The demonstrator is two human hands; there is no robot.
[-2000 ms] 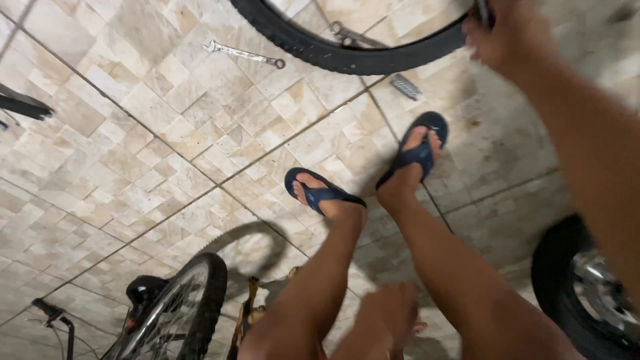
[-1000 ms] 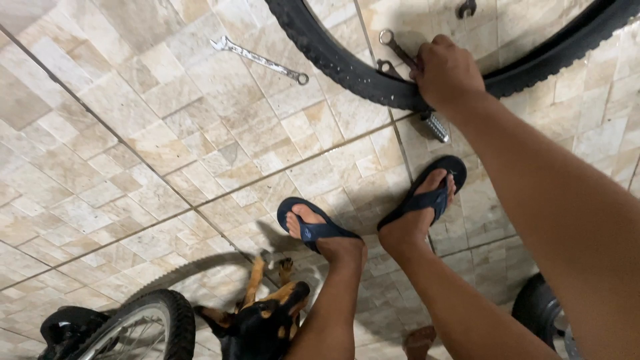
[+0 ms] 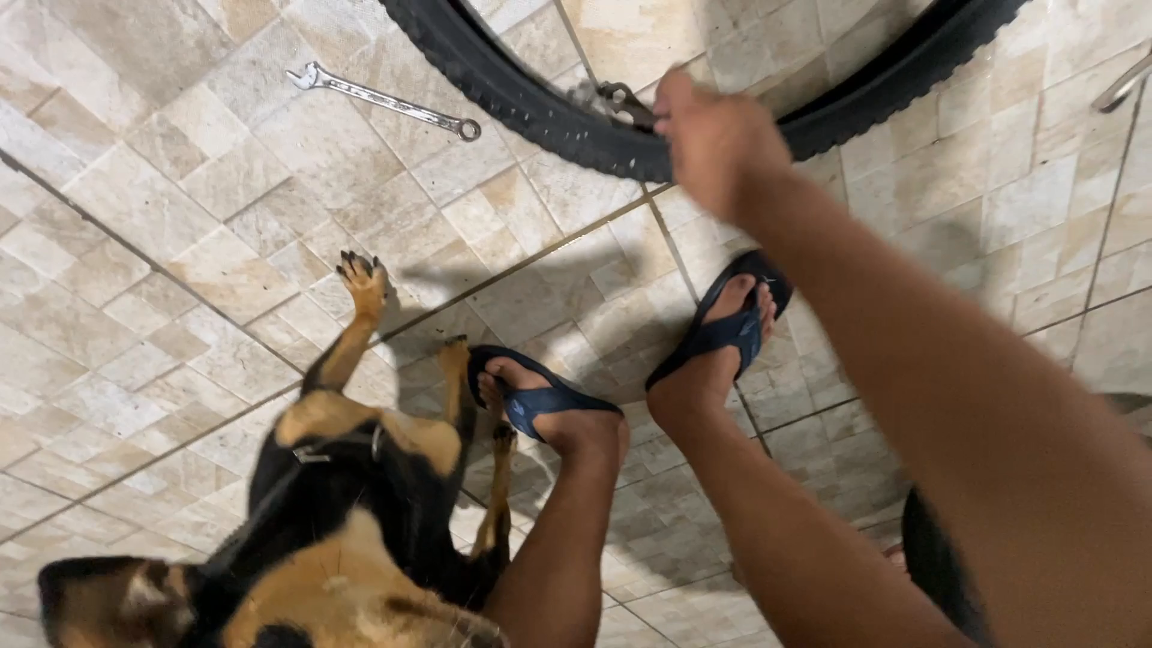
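My right hand [image 3: 724, 148], blurred, reaches in from the right over the lower edge of a black knobby bicycle tyre [image 3: 549, 121]. Its fingers are closed around the shaft of a dark metal wrench [image 3: 630, 106], whose end shows beyond them inside the tyre's curve; the hand hides the rest. A chrome combination wrench [image 3: 387, 101] lies on the tiled floor to the left of the tyre. I cannot make out my left hand; only a small, unclear patch of skin shows beside my right leg.
A black-and-tan dog [image 3: 360, 486] is at the lower left, one front paw stretched out and its body against my left leg. My feet in blue flip-flops [image 3: 720, 328] stand below the tyre. A round black object [image 3: 936, 558] is partly behind my right arm. A metal bar end [image 3: 1120, 90] shows at upper right.
The dog, partly seen a second ago at the bottom, has come up beside my left foot. My right hand stays at the tyre. The bicycle wheel at lower left is out of sight.
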